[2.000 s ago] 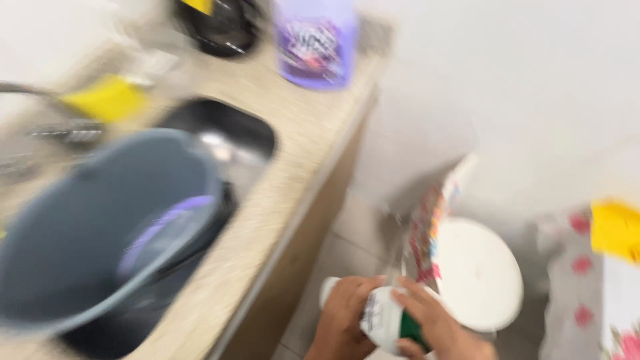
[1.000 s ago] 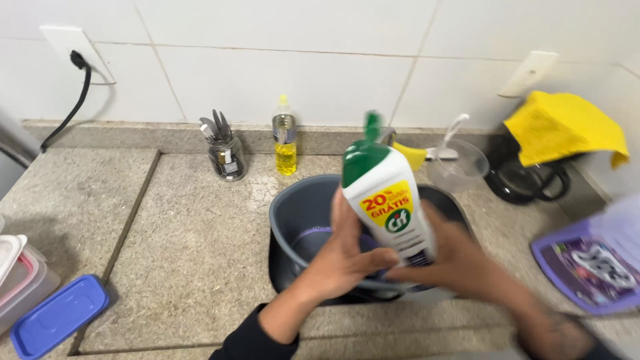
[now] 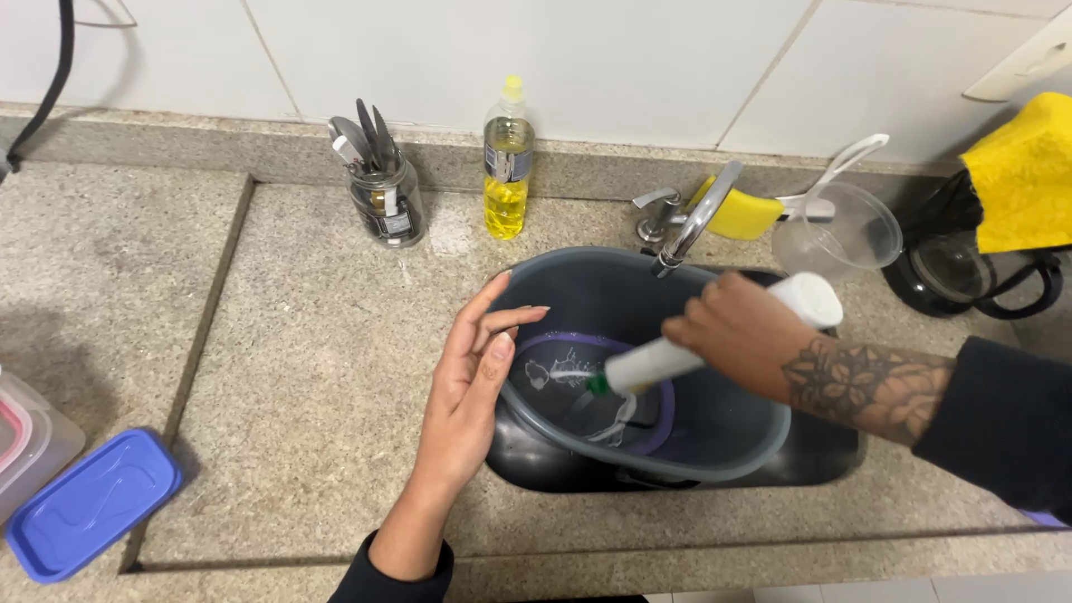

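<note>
A grey plastic bucket (image 3: pixel 729 427) stands in the black sink (image 3: pixel 536 461), with a purple ring and some liquid at its bottom. Tilted over it is a white Cif bottle (image 3: pixel 653 362), its green cap end pointing down and left; white cream streaks lie inside the bucket near that end. My right hand (image 3: pixel 737 331) grips the bottle around its middle. At the bucket's left rim is my left hand (image 3: pixel 473 377), fingers apart and nothing in it; whether it touches the rim is unclear. The chrome faucet (image 3: pixel 699 213) arches over the back rim.
Behind the bucket stand a glass jar of cutlery (image 3: pixel 387 201), a bottle of yellow liquid (image 3: pixel 507 167) and a yellow sponge (image 3: pixel 741 213). To the right are a clear plastic cup (image 3: pixel 837 230) and a glass coffee pot (image 3: pixel 946 268) under a yellow cloth (image 3: pixel 1022 176). A blue lid (image 3: pixel 92 502) lies left.
The bottle was upright between both hands and is now tipped cap-down over the bucket in my right hand alone. My left hand has let go of it. White streaks now show in the bucket.
</note>
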